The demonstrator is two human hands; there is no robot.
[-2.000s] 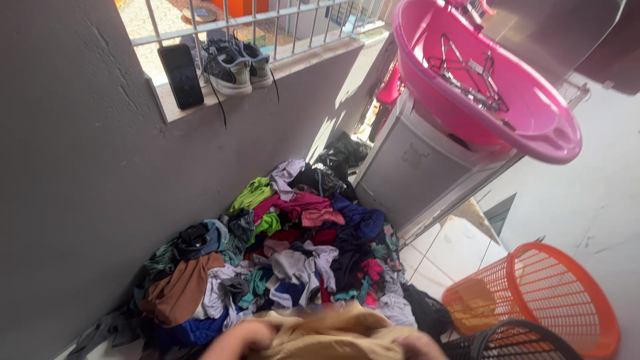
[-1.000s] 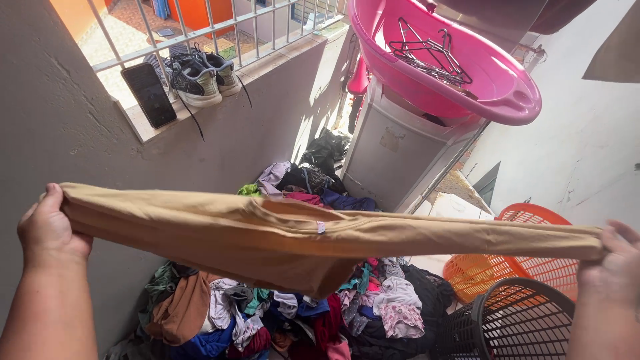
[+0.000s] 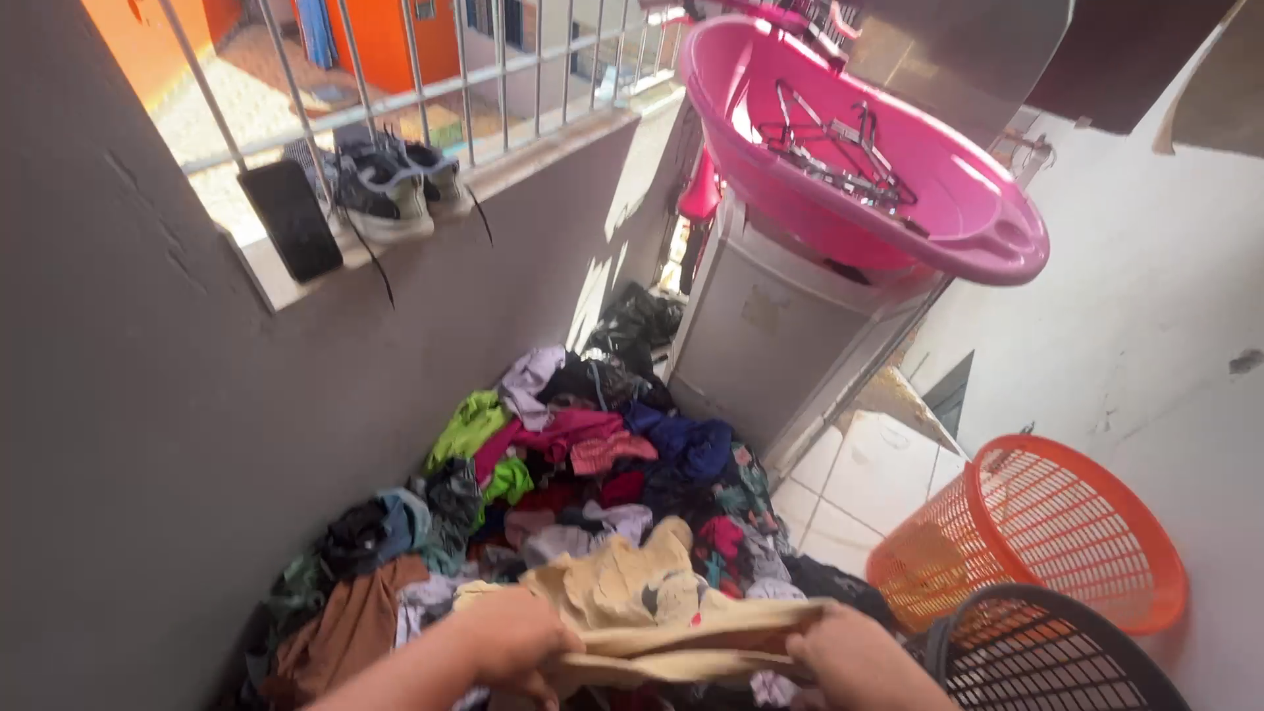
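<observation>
A tan garment [image 3: 632, 583] is stretched between my two hands at the bottom middle of the head view, its far part bunched up. My left hand [image 3: 513, 637] grips one side of its edge, and my right hand [image 3: 839, 642] grips the other. Beneath and beyond it lies a large heap of mixed clothes [image 3: 553, 444] on the floor, with lime green, pink, dark blue, brown and lilac pieces. The garment hides the near part of the heap.
An orange plastic basket [image 3: 1076, 523] and a black plastic basket [image 3: 1047, 652] stand at the right. A pink plastic baby bathtub [image 3: 820, 227] holding hangers [image 3: 839, 158] rests on a pale cabinet [image 3: 770, 316]. Sneakers [image 3: 390, 188] and a phone [image 3: 291, 219] sit on the barred window's ledge.
One second ago the tan garment was held out wide between my spread hands. Now my hands are closer together and lower, and the garment is gathered between them.
</observation>
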